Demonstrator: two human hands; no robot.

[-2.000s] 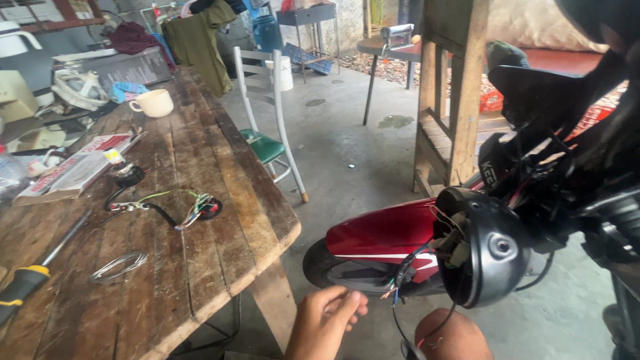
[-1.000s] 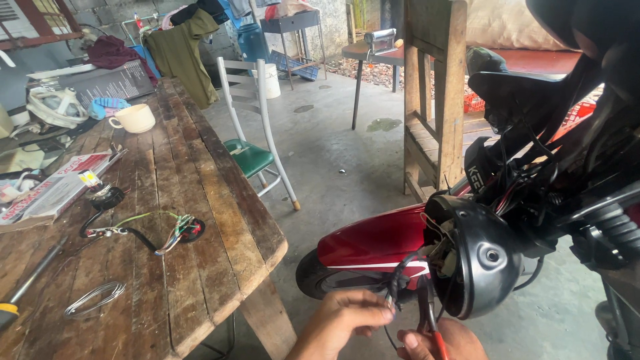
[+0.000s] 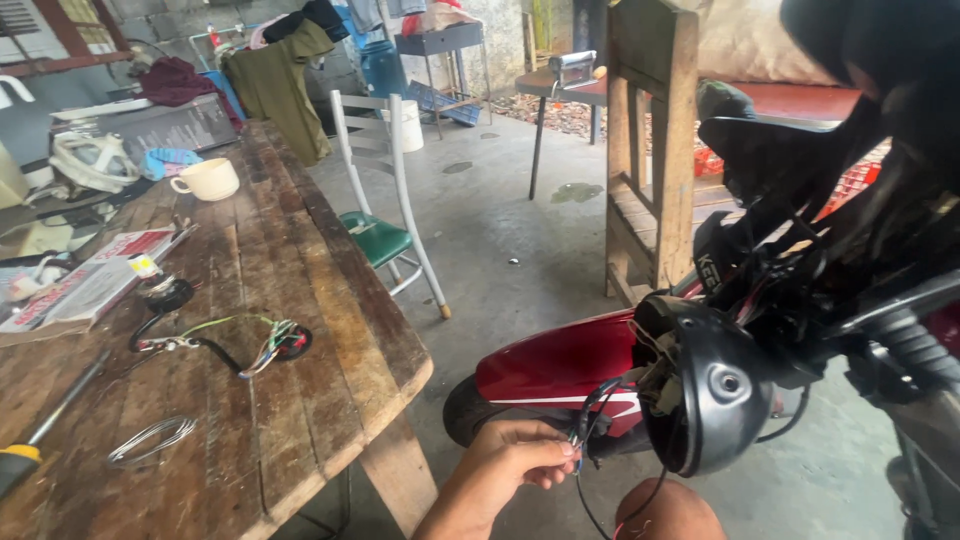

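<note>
My left hand (image 3: 525,457) pinches the stripped, coloured ends of a black wire bundle (image 3: 592,401) between thumb and fingertips. That bundle comes out of the open black headlight housing (image 3: 724,386) of a motorcycle, just right of the hand. Behind it is the red front fender (image 3: 555,360) over the wheel. A thin black wire loops below my hand towards my knee. My right hand is out of view. On the wooden table lie an LED bulb (image 3: 157,285) on a black base, joined wires (image 3: 262,345), a coil of thin wire (image 3: 152,441) and a screwdriver (image 3: 67,405).
A cream mug (image 3: 208,180), a flat printed carton (image 3: 94,277) and clutter occupy the far left of the table (image 3: 300,300). A metal chair with a green seat (image 3: 375,236) stands beyond its edge. A wooden frame (image 3: 652,150) rises behind the motorcycle.
Two seconds ago my left hand was near the wires; one second ago my right hand appeared with a red-handled tool. Now that hand and tool are out of view, while my left holds the wire ends.
</note>
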